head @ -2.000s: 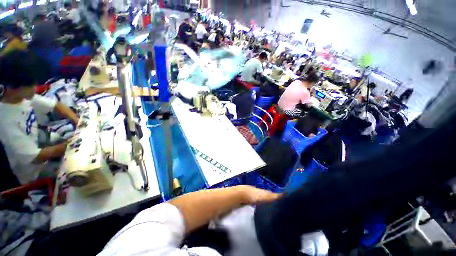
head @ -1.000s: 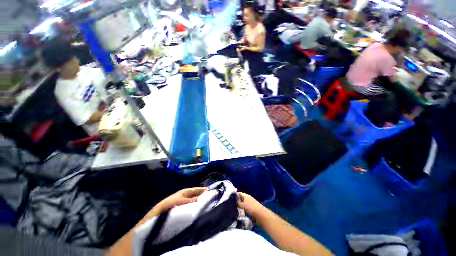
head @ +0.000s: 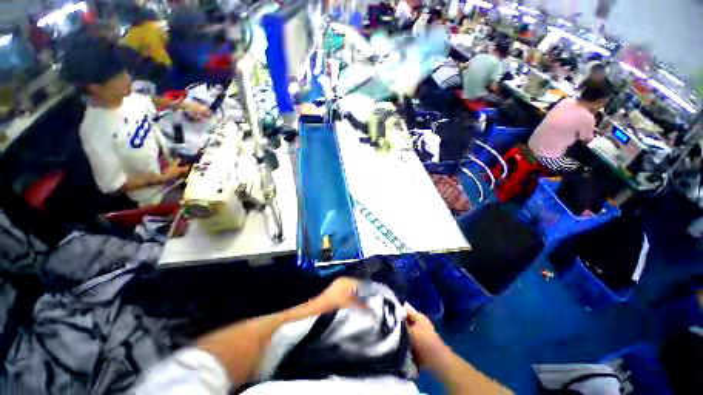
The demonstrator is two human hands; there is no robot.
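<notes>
A bunched part-sewn garment (head: 357, 333), white or light grey with black stripes, is held against my lap at the bottom centre. My left hand (head: 340, 296) lies on its upper left side, and the fingers are blurred on the cloth. My right hand (head: 420, 333) grips its right edge, with the fingers partly hidden by the cloth. The far end of the garment is rounded and crumpled between the two hands.
White sewing tables (head: 408, 202) with a blue trough (head: 327, 181) stand ahead. A cream sewing machine (head: 218, 189) is at left, near a seated person. A grey garment pile (head: 77, 308) fills the lower left. Blue crates (head: 574, 220) with dark cloth are at right.
Two seconds ago a dark garment covered the lower right. Since one second ago, the striped garment has shifted slightly right and looks more bunched; my left hand has moved right over it.
</notes>
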